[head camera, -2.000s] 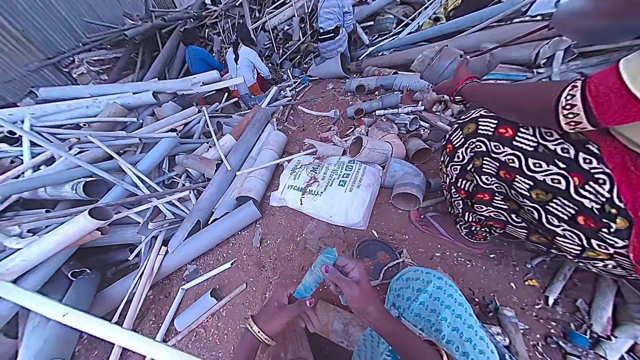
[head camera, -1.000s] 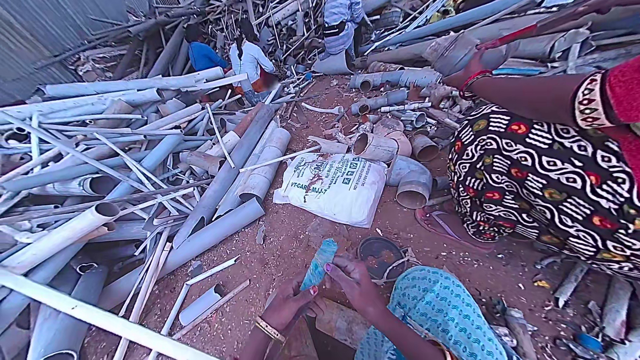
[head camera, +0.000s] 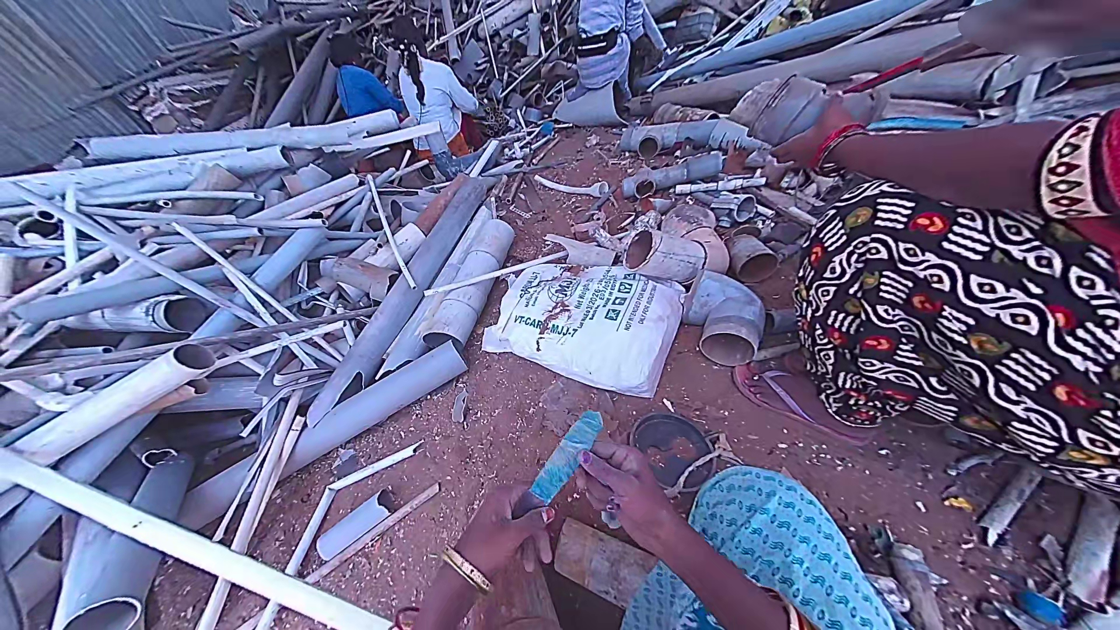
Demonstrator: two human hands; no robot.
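Observation:
A flat piece with a worn blue surface slants upward from my left hand, whose fingers are closed round its lower end. My right hand is at the piece's right side, thumb and fingers bent close to its edge; whether it grips anything is hard to tell. Under my hands lies a short, dull pipe piece, beside my knee in blue patterned cloth. Just beyond my right hand a round black pan rests on the soil. A white printed sack lies flat farther ahead.
Heaped grey and white plastic pipes fill the left side. Pipe elbows and other fittings lie beyond the sack. A co-worker in black patterned cloth is close on the right, one hand on a large fitting. Several people are at the far heap.
The blue piece, roughly upright a second ago, now leans more to the right. The co-worker's arm at the right has shifted a little.

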